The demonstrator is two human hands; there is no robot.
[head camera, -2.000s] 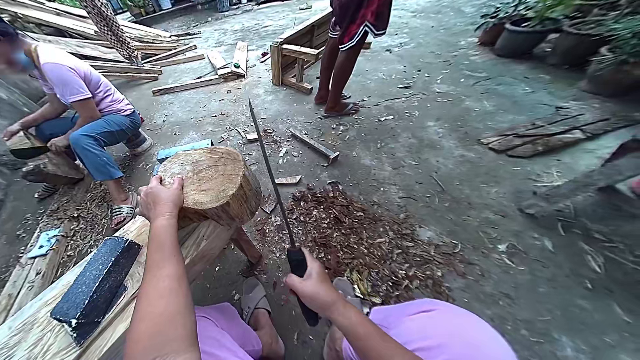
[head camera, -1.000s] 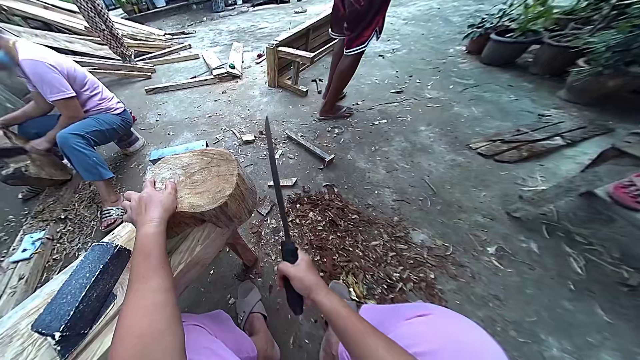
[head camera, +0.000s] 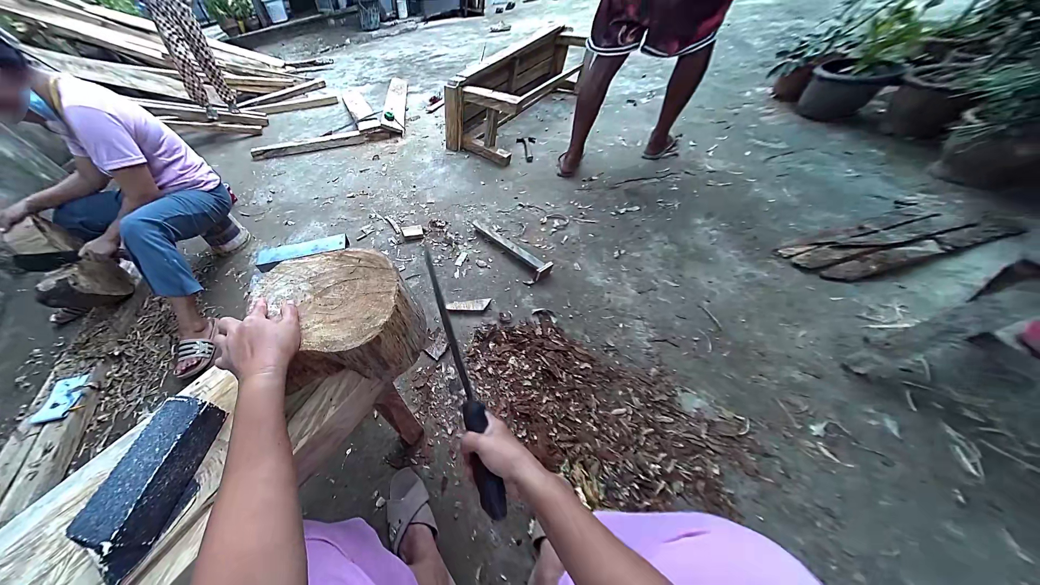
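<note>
My left hand (head camera: 258, 340) rests with spread fingers on the left edge of a round wood block (head camera: 349, 305), a log section with bark-coloured sides. The block sits at the end of a thick wooden beam (head camera: 321, 426). My right hand (head camera: 497, 448) is closed round the black handle of a long, narrow blade (head camera: 448, 333), held upright with its tip just right of the block and not touching it. Nearer to me on the beam, left of my left forearm, lies a dark, rough rectangular sharpening stone (head camera: 150, 479). A blue-topped bar (head camera: 301, 252) shows behind the block.
Wood chips (head camera: 601, 414) are heaped on the concrete to the right. A seated person (head camera: 138, 171) works at the left; another person (head camera: 650, 73) stands ahead beside a wooden frame (head camera: 508, 89). A short metal bar (head camera: 513, 253), planks (head camera: 894, 244) and potted plants (head camera: 841, 89) are farther off.
The standing person's feet have moved apart. My left hand stays on the block and my right hand keeps hold of the blade; the view has shifted slightly.
</note>
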